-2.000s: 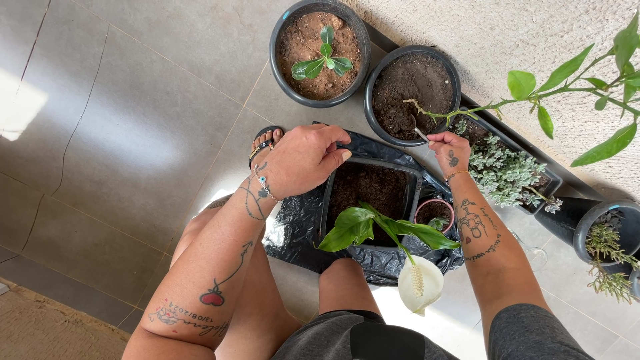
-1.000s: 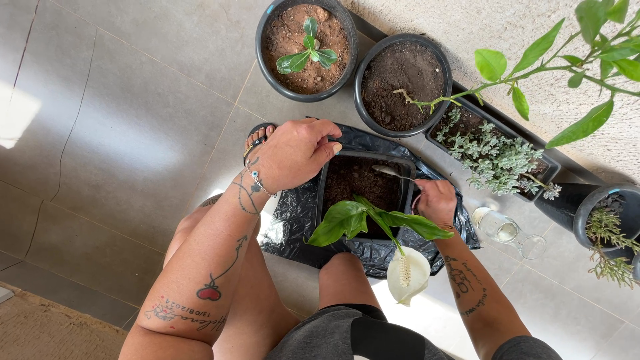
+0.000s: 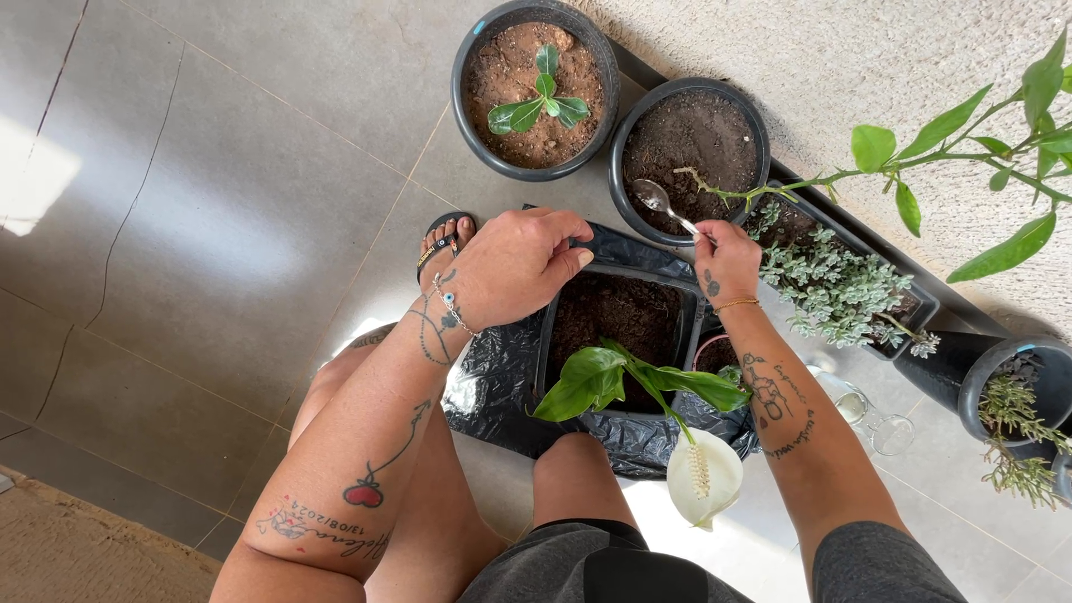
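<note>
My right hand [image 3: 727, 261] grips the handle of a metal spoon [image 3: 653, 198], whose bowl is over the soil of a round black pot [image 3: 618, 167] with a thorny leafy branch. My left hand [image 3: 519, 261] is raised above the upper left corner of a square black pot [image 3: 543, 335]; its fingers are curled, and whether anything is between them cannot be told. A peace lily with broad green leaves [image 3: 586, 383] and a white flower [image 3: 705, 479] leans over the square pot's soil. Black plastic sheeting [image 3: 494, 385] lies under that pot.
Another round black pot [image 3: 462, 109] holds a small green plant. To the right are a rectangular planter [image 3: 919, 316] of grey-green succulents, a tall black pot [image 3: 976, 394], a clear glass vessel [image 3: 854, 409] on the tiles and a small pink-rimmed pot [image 3: 702, 345]. A rough wall [image 3: 804, 50] borders the pots.
My right hand has moved the spoon from over the square pot, where it was one second ago, up to the round pot. My left hand has stayed near the square pot's upper left corner.
</note>
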